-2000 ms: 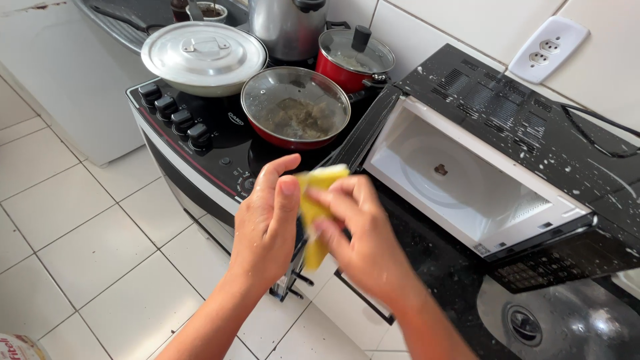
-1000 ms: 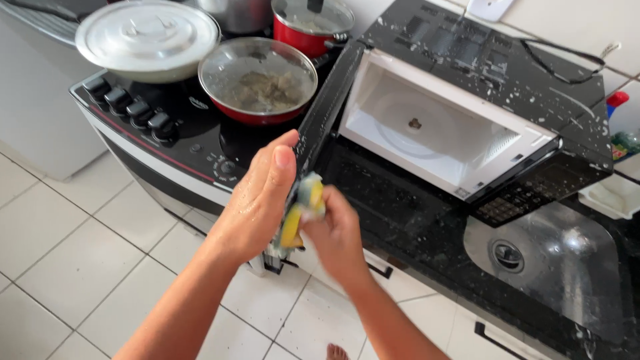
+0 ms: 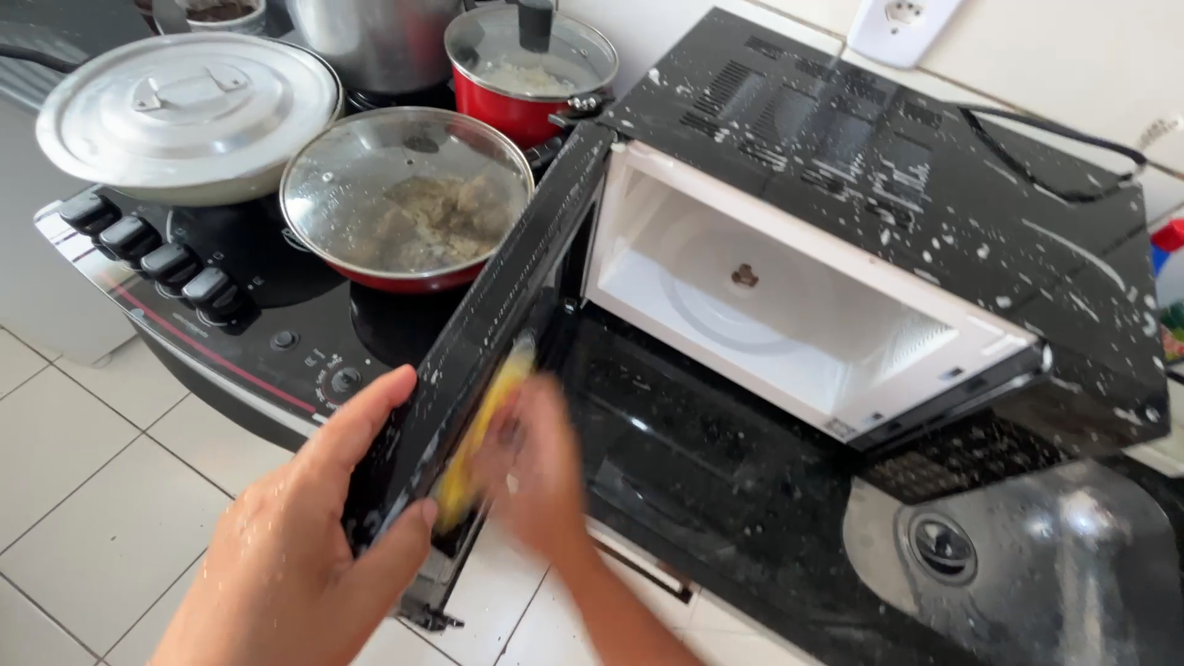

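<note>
My left hand (image 3: 314,518) grips the free edge of the black microwave door (image 3: 490,305), thumb on the inner side and fingers on the outer. Blurred by motion, my right hand (image 3: 532,462) presses a yellow sponge (image 3: 486,435) against the door's inner face. The door stands open from the black microwave oven (image 3: 832,176), whose top is spotted with whitish foam or drops. Its white cavity (image 3: 740,277) shows a small brown coupling on the floor. Wet drops show on my left hand.
Left of the door, a black stove (image 3: 277,305) holds a glass-lidded red pan (image 3: 407,203), a red pot (image 3: 527,74), a large pan with an aluminium lid (image 3: 194,111) and a tall metal pot (image 3: 379,37). A steel sink (image 3: 1027,555) lies at lower right in the black countertop (image 3: 666,444). A cord trails behind the microwave.
My left hand has taken hold of the door edge. My right hand has brought the sponge onto the door's inner face. The view has come closer to the microwave.
</note>
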